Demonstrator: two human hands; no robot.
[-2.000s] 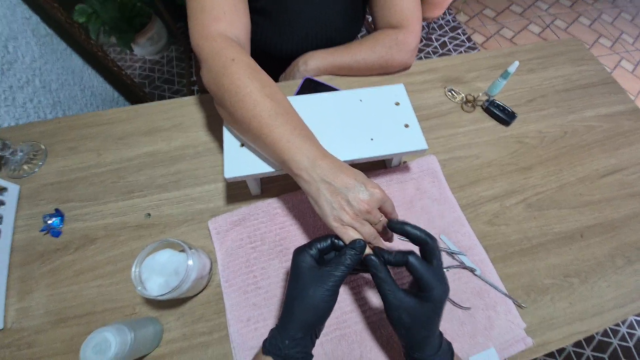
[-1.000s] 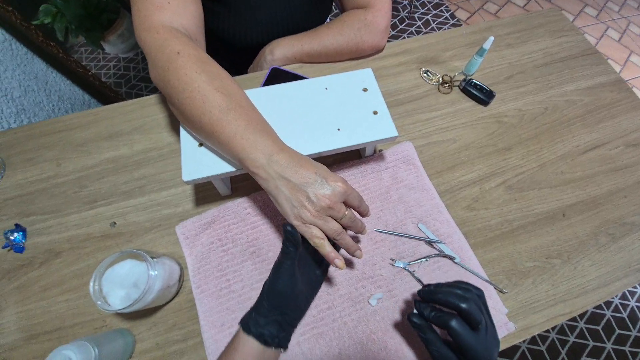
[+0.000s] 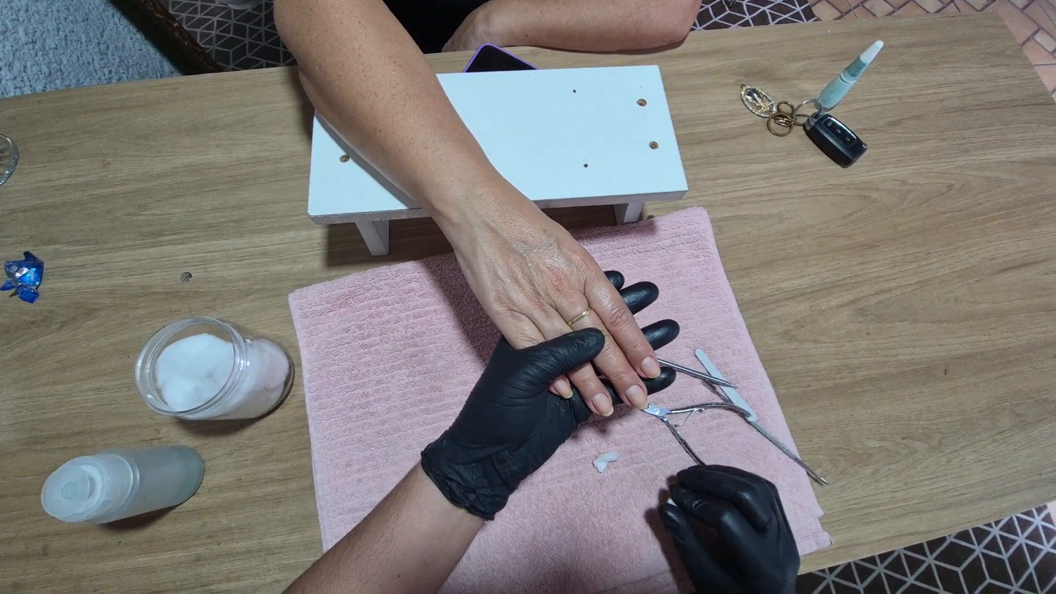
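My left hand [image 3: 528, 404], in a black glove, holds another person's hand [image 3: 553, 289] from below, its thumb across the fingers near a ring. My gloved right hand [image 3: 730, 524] is curled at the towel's lower right; a small pale bit shows at its fingers, and what it holds is mostly hidden. Just above it lie metal cuticle nippers [image 3: 664, 411], one handle reaching toward its knuckles. A metal manicure tool [image 3: 788, 450] and a pale nail file [image 3: 714, 375] lie beside them. A small white scrap [image 3: 605, 460] rests on the pink towel [image 3: 379, 371].
The person's forearm crosses a white armrest stand [image 3: 495, 181] behind the towel. At the left stand a clear jar of cotton [image 3: 214, 371] and a plastic bottle [image 3: 124, 483], with blue foil [image 3: 23, 276] beyond. A car key [image 3: 835, 139] with rings lies at the upper right.
Two seconds ago both my hands were together at the person's fingertips. My right hand has since moved away to the lower right, and my left now holds the person's fingers from below.
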